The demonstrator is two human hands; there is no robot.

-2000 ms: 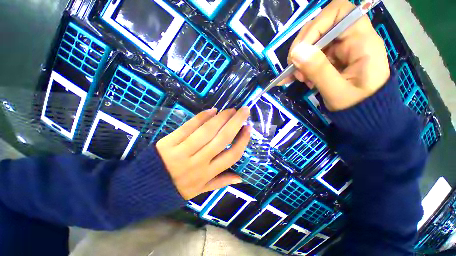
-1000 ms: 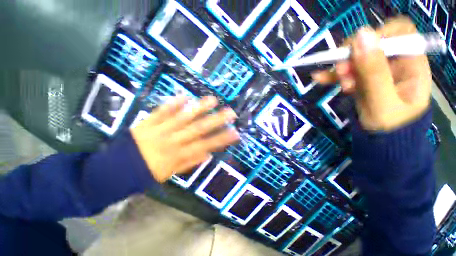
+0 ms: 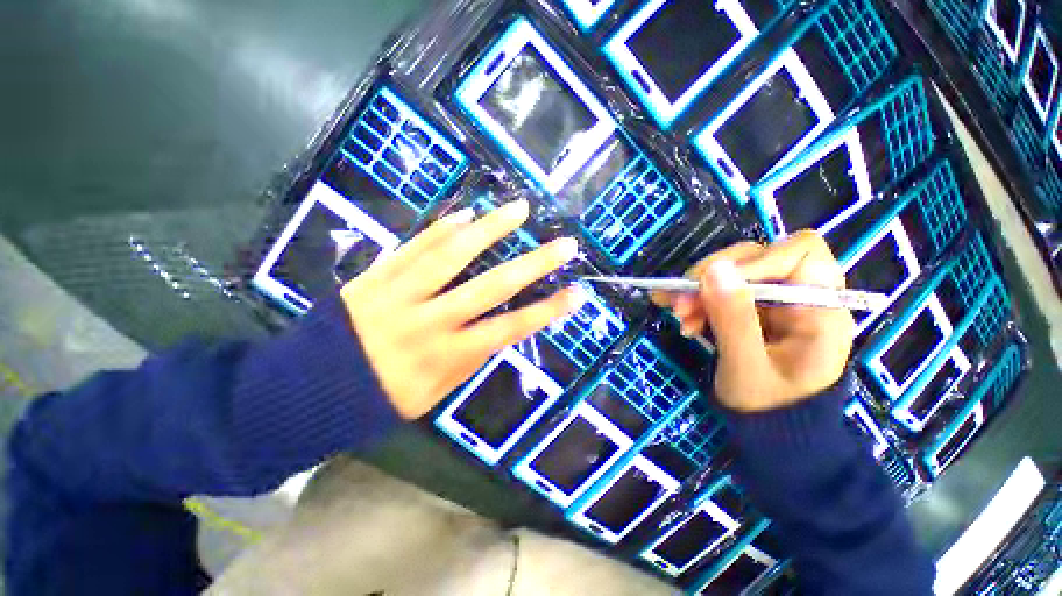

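Blue-rimmed housings [image 3: 539,107] with white screen bezels and blue keypad grids lie in rows in a shiny black tray [image 3: 443,58]. My left hand [image 3: 448,320] lies palm down over the near-left housings, fingers spread, gripping nothing visible. A clear carrier sheet [image 3: 175,265] with rows of small marks shows faintly left of the tray; whether it runs under my left fingers is unclear. My right hand [image 3: 774,314] grips silver tweezers [image 3: 804,296] between thumb and fingers. Their tip is beside my left fingertips, over the tray. No piece can be made out at the tip.
The dark green bench [image 3: 175,105] shows at the left, with a pale edge [image 3: 1011,192] at the right. More housings [image 3: 1039,76] lie beyond the tray at the upper right. A white paper sheet [image 3: 990,530] lies at the lower right.
The tweezers moved from over the upper housings back beside my left fingertips, now lying nearly level. The view has shifted, showing more of the tray's right side.
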